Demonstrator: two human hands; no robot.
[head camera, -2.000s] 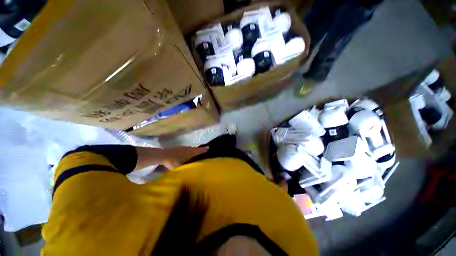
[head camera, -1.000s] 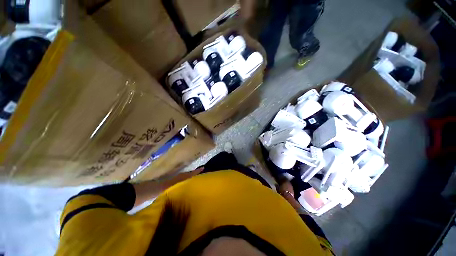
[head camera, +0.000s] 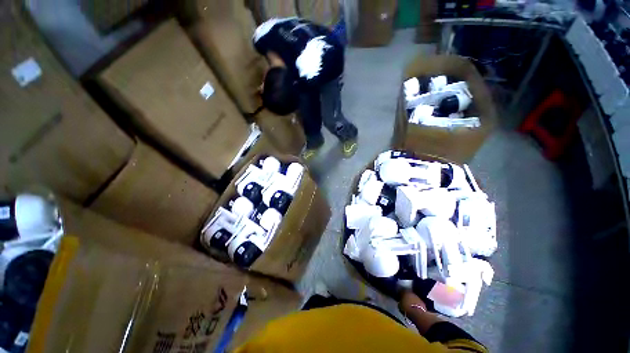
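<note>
A carton (head camera: 350, 256) heaped with white-and-black camera units (head camera: 421, 214) stands in front of me, slightly right. A pinkish flat piece (head camera: 445, 295) lies on the near side of the heap. My right hand (head camera: 412, 303) is at the carton's near rim, below the heap. Its fingers are dark and partly hidden, so its grip cannot be made out. My left hand is out of the picture.
A second carton of units (head camera: 298, 231) stands left, beside tall cartons (head camera: 173, 96). A third carton (head camera: 442, 141) stands beyond the heap. A person (head camera: 311, 76) bends at the back. A red stool (head camera: 552, 124) is right.
The view has tilted up and shows more of the aisle and the bending person. My left arm has gone out of the picture. My right hand stays at the heaped carton's near rim.
</note>
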